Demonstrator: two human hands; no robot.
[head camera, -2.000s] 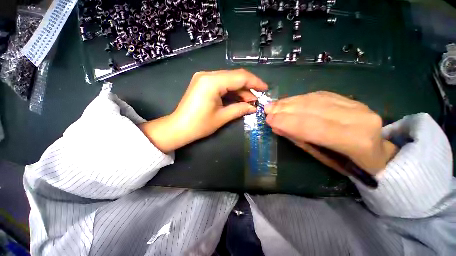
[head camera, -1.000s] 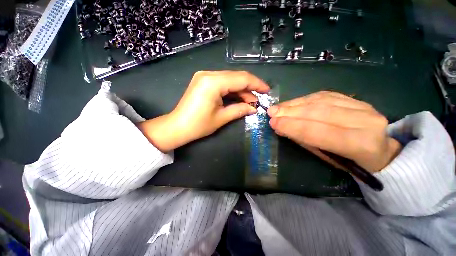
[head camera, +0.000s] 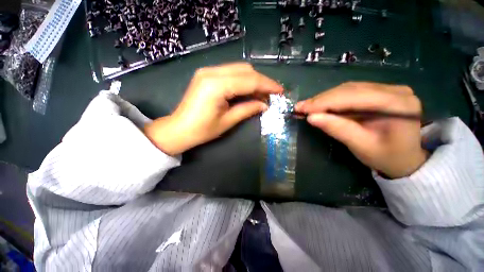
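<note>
The narrow strip (head camera: 279, 154) lies upright on the dark green mat, with white glare at its upper end, blue in the middle and a clear lower end. My left hand (head camera: 220, 106) is at its upper left, thumb and forefinger curled close together; glare and blur hide whether a small part is between the tips. My right hand (head camera: 371, 119) holds the slim dark tweezers (head camera: 379, 113) nearly level, their tip end by the strip's upper right edge. The exact tip is blurred.
The left clear tray (head camera: 159, 32) holds a heap of small metal parts. The right clear tray (head camera: 331, 59) holds fewer, spaced out. A parts bag (head camera: 24, 66) with a printed label (head camera: 53, 32) lies far left. A wristwatch (head camera: 477, 69) lies far right.
My right hand has moved slightly right, and the tweezers have swung from slanting down-right to nearly level. My left hand has shifted slightly up and left. The dark part seen at its fingertips is no longer visible.
</note>
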